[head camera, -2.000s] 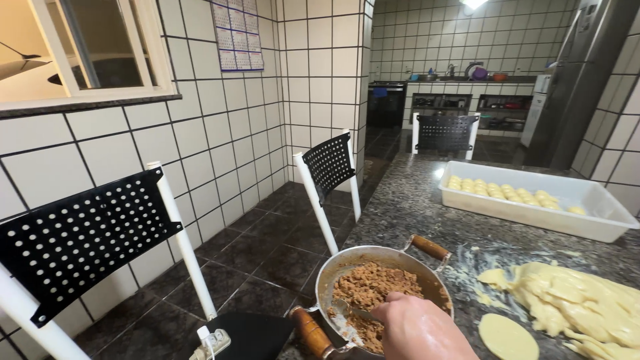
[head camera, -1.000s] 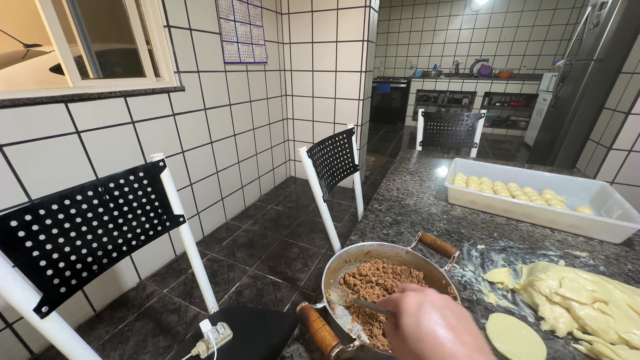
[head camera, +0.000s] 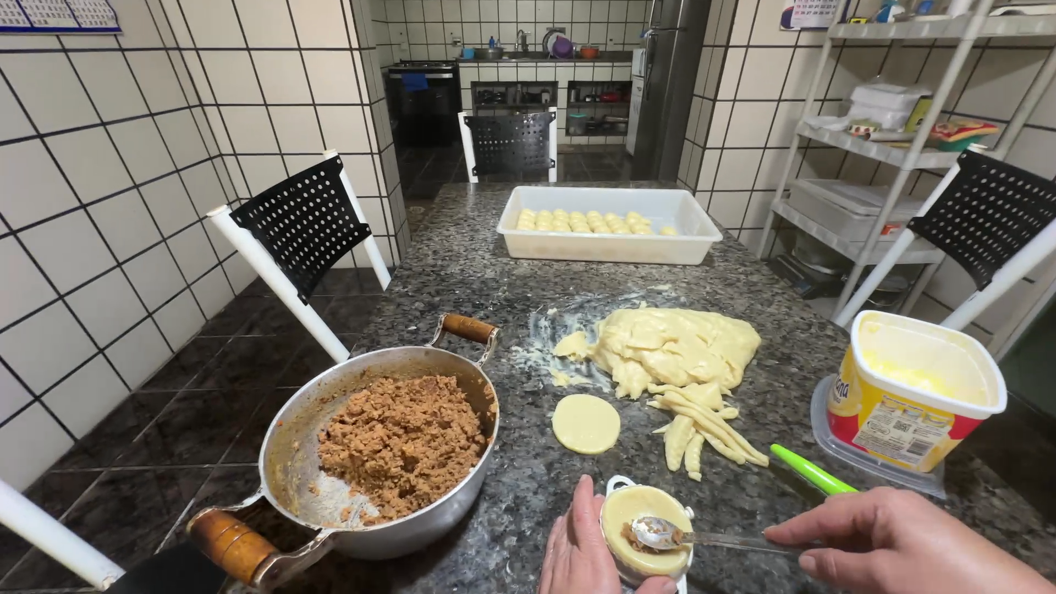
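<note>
My right hand (head camera: 899, 540) grips the handle of a metal spoon (head camera: 660, 534), whose bowl rests over brown filling on a dough round (head camera: 639, 511). That dough lines a small white mold (head camera: 620, 484), and my left hand (head camera: 580, 544) is cupped against the mold's left side. Left of them sits an aluminum pot (head camera: 276, 450) with wooden handles, holding crumbly brown filling (head camera: 404, 441). Above the mold lie a flat dough disc (head camera: 586, 424), a large dough mass (head camera: 676, 342) and dough strips (head camera: 709, 425). A green-handled utensil (head camera: 813, 470) lies near my right hand.
An open margarine tub (head camera: 916, 388) stands on its lid at the right. Farther back, a white plastic tray (head camera: 606, 247) holds several dough pieces. Black perforated chairs (head camera: 301, 223) stand around the granite table (head camera: 462, 247). A white shelf rack (head camera: 874, 148) is at the right.
My right hand and the spoon have moved from the pot to the dough-lined mold. My left hand has come into view beside the mold. The view has swung right.
</note>
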